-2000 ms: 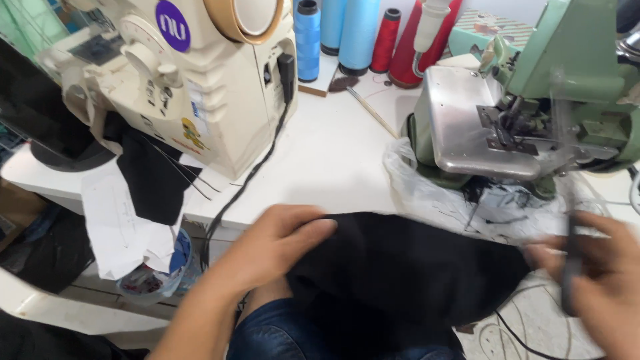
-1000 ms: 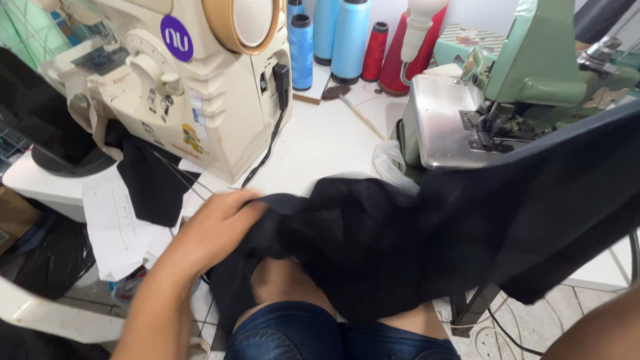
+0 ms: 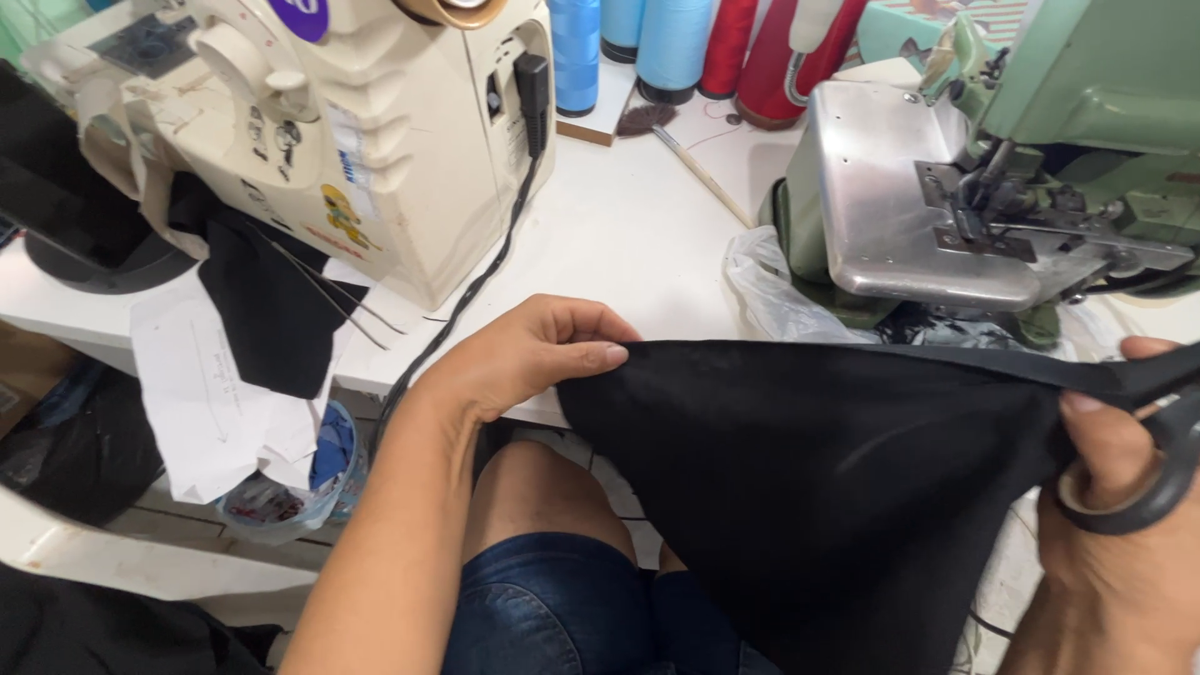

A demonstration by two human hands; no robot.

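A piece of black fabric [image 3: 825, 469] hangs stretched between my hands, over my lap and in front of the white table's edge. My left hand [image 3: 544, 356] pinches its upper left corner between thumb and fingers. At the right, my right hand [image 3: 1116, 469] grips the fabric's upper right part, where a folded strip of the cloth runs along the top. Black-handled scissors [image 3: 1148, 487] hang on that same hand, its thumb through a handle loop; their blades cannot be made out.
A cream sewing machine [image 3: 403, 159] with a black cord stands left, a green overlock machine [image 3: 909, 197] right. Between them lie a brush [image 3: 703, 173] and upright thread cones [image 3: 673, 47]. White paper [image 3: 187, 403] and black cloth [image 3: 272, 309] overhang the table edge above a bin [image 3: 342, 469].
The black fabric, bunched and raised at the right a second ago, now hangs spread between my hands. My left hand has moved right, and my right hand is back in view with the scissors.
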